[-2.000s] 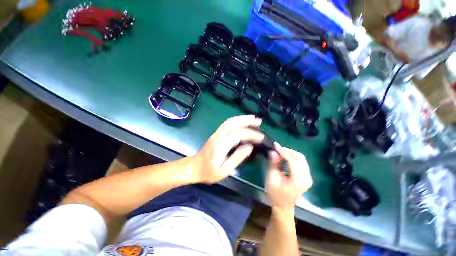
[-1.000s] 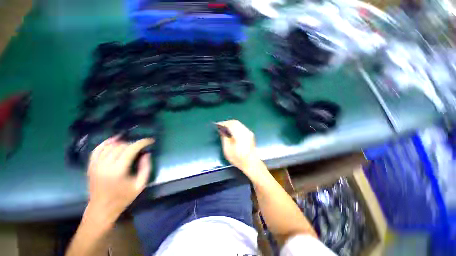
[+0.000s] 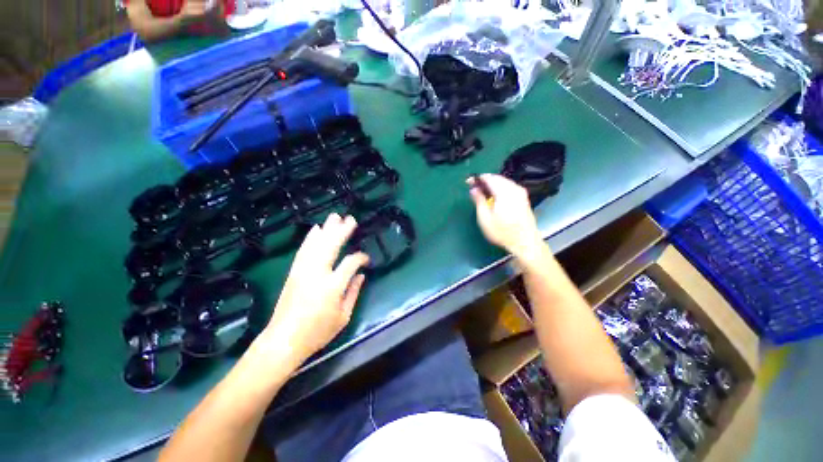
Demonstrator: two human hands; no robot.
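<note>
My left hand is over the bench with its fingers apart, beside a glossy black housing; whether the fingertips touch it is hard to tell. My right hand is closed around small cutting pliers, whose dark tip and a bit of orange handle show; the rest is hidden in the palm. Rows of black housings stand left of and beyond my left hand. Another black housing lies just beyond my right hand. Small black fittings lie loose beside a large clear bag.
A blue bin behind the rows holds black rods and a hot glue gun with a red light. Red wire leads lie far left. A metal post stands beyond. An open carton and blue mesh crate are below right.
The view has swung right. The housing that stood apart now stands among others at the rows' near end. Another housing now lies by my left hand, and my hands have moved apart.
</note>
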